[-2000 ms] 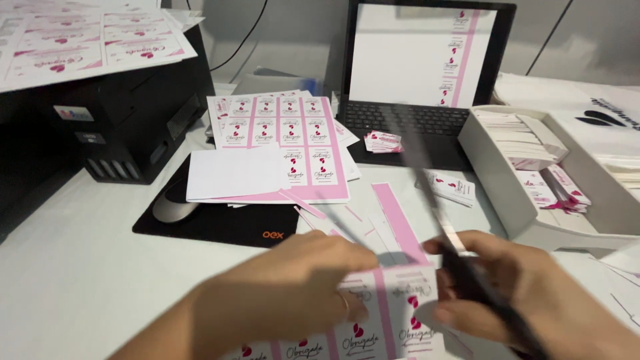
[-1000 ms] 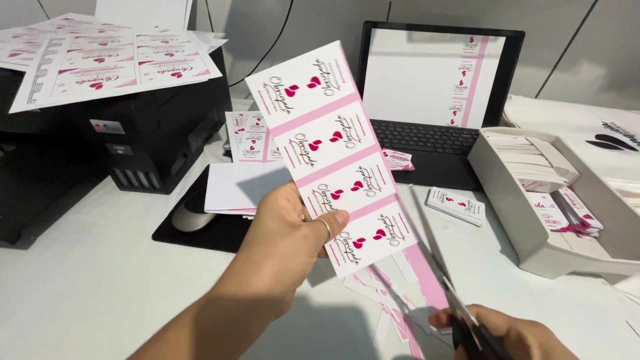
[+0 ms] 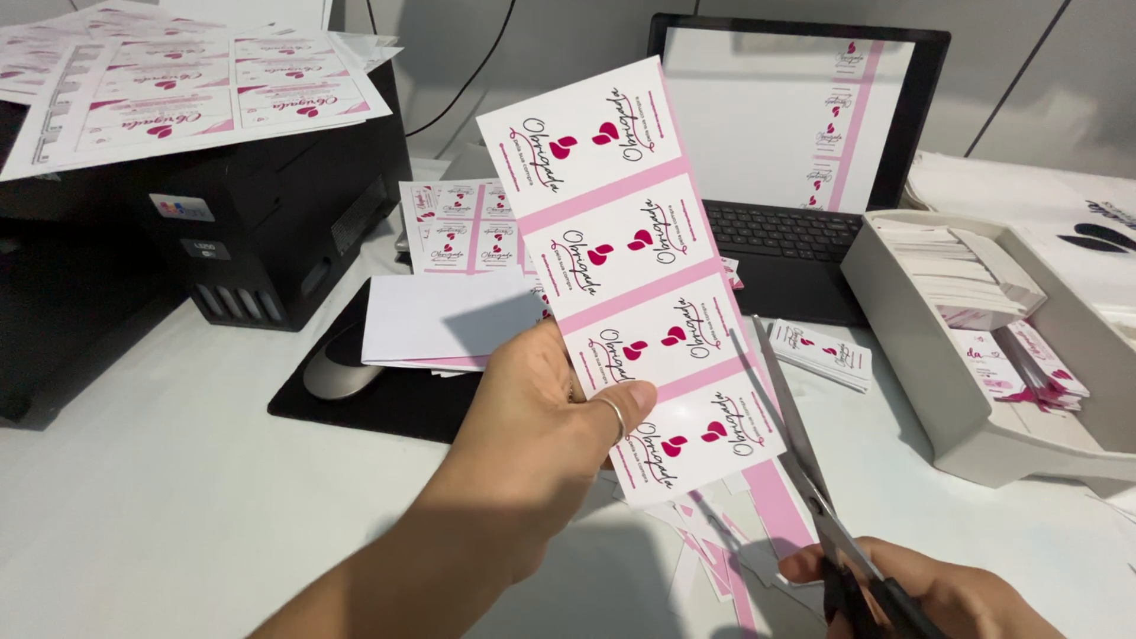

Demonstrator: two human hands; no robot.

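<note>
My left hand [image 3: 555, 426] grips a printed card strip [image 3: 621, 257] near its lower end, thumb in front. The strip leans to the left and shows several white cards divided by pink bands. In my right hand [image 3: 932, 577] are scissors [image 3: 821, 506] with black handles. Their blades are parted and point up beside the strip's lower right edge; whether they touch it I cannot tell. Below the strip, paper offcuts [image 3: 710, 550], white and pink, lie on the white table. Right of the strip is a small stack of cut cards [image 3: 821, 355].
A black printer [image 3: 275, 213] with printed sheets [image 3: 204, 80] on top stands left. A mouse [image 3: 342, 368] rests on a black pad [image 3: 417, 404]. More sheets [image 3: 461, 226] lie behind the strip. A laptop [image 3: 781, 115] is at the back, a grey box [image 3: 958, 426] of cards at the right.
From low over the table, the strip has been raised upright in my left hand. The scissors have moved down and right from their earlier place in front of the laptop.
</note>
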